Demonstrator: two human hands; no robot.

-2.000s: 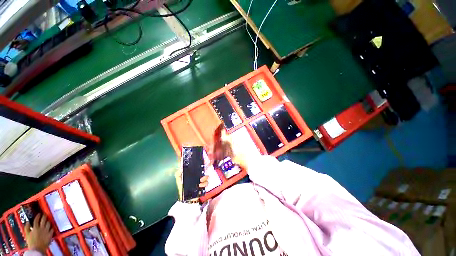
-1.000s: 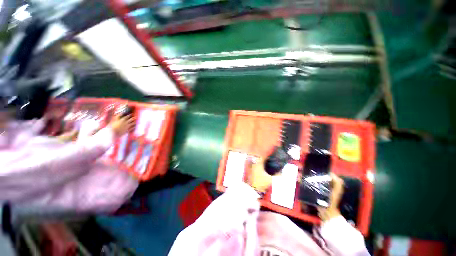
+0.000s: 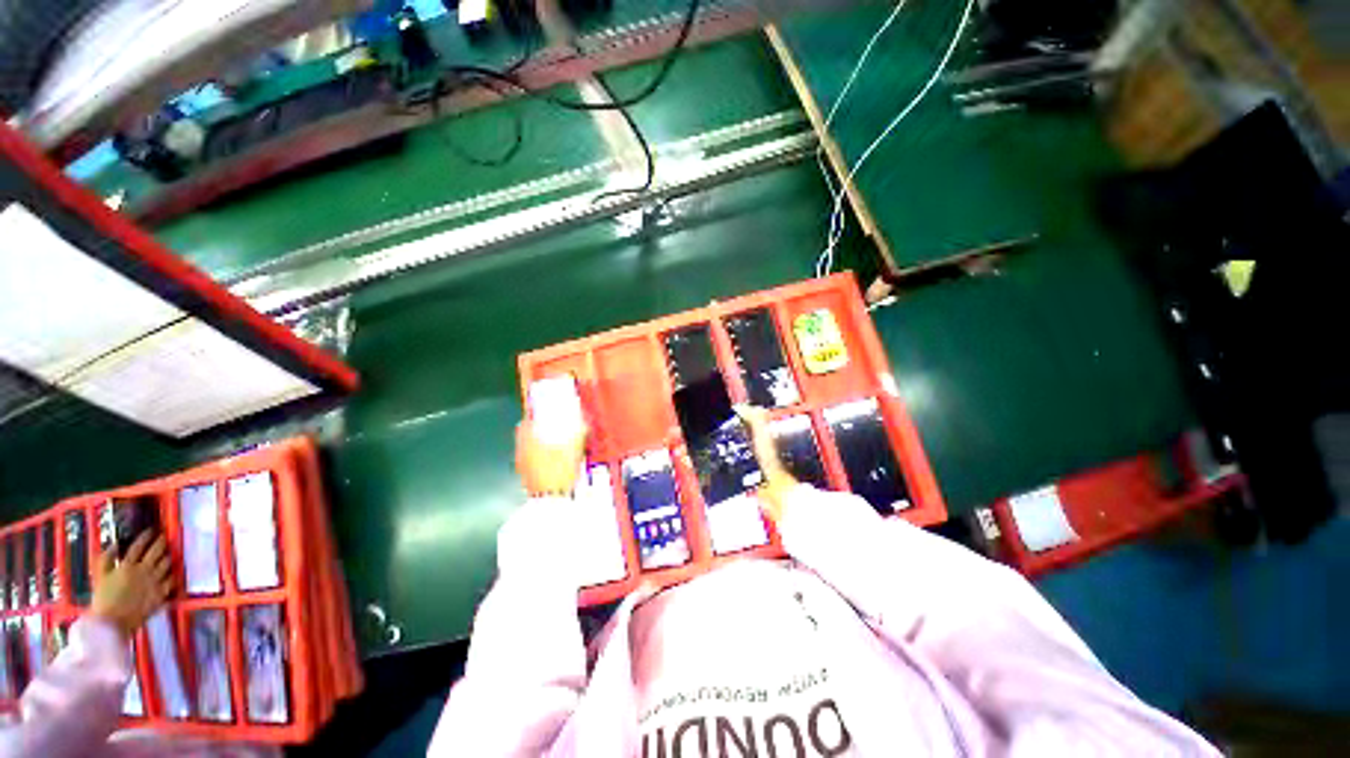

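A red-orange foam tray (image 3: 628,339) lies on the green bench with phones in two rows of pockets. My left hand (image 3: 548,462) is at its left end, holding a white-faced phone (image 3: 557,400) at the upper left pocket. My right hand (image 3: 768,450) holds a dark glossy phone (image 3: 727,456) tilted over the tray's middle. Dark phones fill upper pockets; a yellow-green card (image 3: 820,339) lies in the end one. In the lower row, a phone with lit icons (image 3: 656,511) lies left of a white-faced one (image 3: 737,523), partly covered by the held phone.
Another person's hand (image 3: 132,581) touches a phone in the stacked red trays (image 3: 301,592) at left. A red-framed document board (image 3: 126,333) stands behind them. White cables (image 3: 859,175) run behind my tray. Another red tray (image 3: 1099,511) and black material (image 3: 1258,319) are at right.
My left hand has moved to the tray's upper left pocket with a white-faced phone. My right hand has lifted a dark phone over the middle. The camera view has swung and tilted.
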